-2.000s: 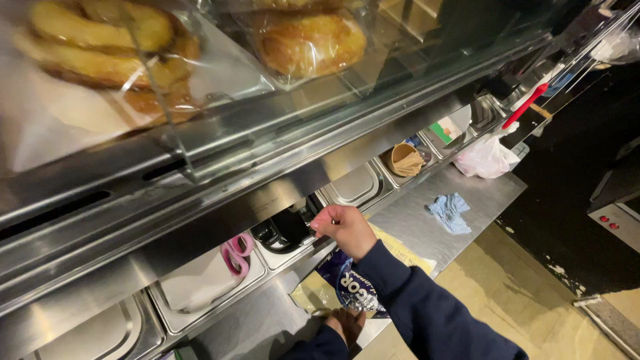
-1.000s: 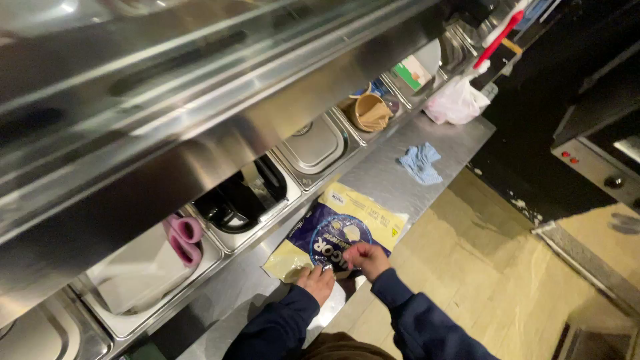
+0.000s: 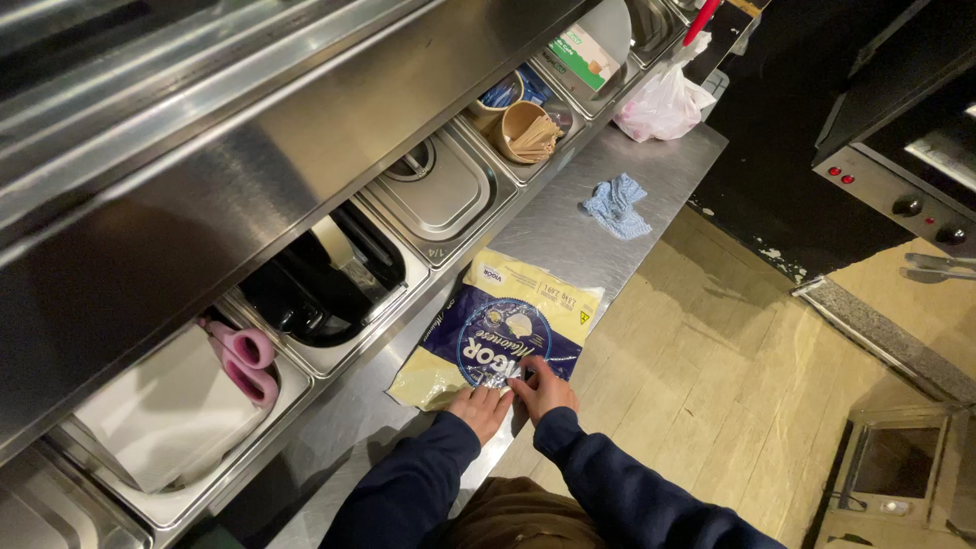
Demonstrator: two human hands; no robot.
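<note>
A large Vigor mayonnaise bag (image 3: 496, 328), yellow and dark blue, lies flat on the narrow steel counter. Over its near edge, the fingers of my left hand (image 3: 482, 410) rest on a small piece of shiny, crinkled clear material (image 3: 499, 378). The thumb and index finger of my right hand (image 3: 545, 389) pinch at that same piece from the right. What lies beneath the fingertips is hidden. A crumpled blue-and-white cloth (image 3: 619, 206) is farther along the counter.
Along the left run steel pans: one with white napkins (image 3: 171, 404) and pink-handled scissors (image 3: 248, 358), one with a black container (image 3: 328, 282), a lidded pan (image 3: 442, 187), one with a cup of wooden stirrers (image 3: 528, 133). A tied plastic bag (image 3: 663, 105) sits at the counter's far end.
My right hand has come down from beside the pans to the mayonnaise bag, where both hands now meet at the shiny piece. The view has tilted down, away from the glass display.
</note>
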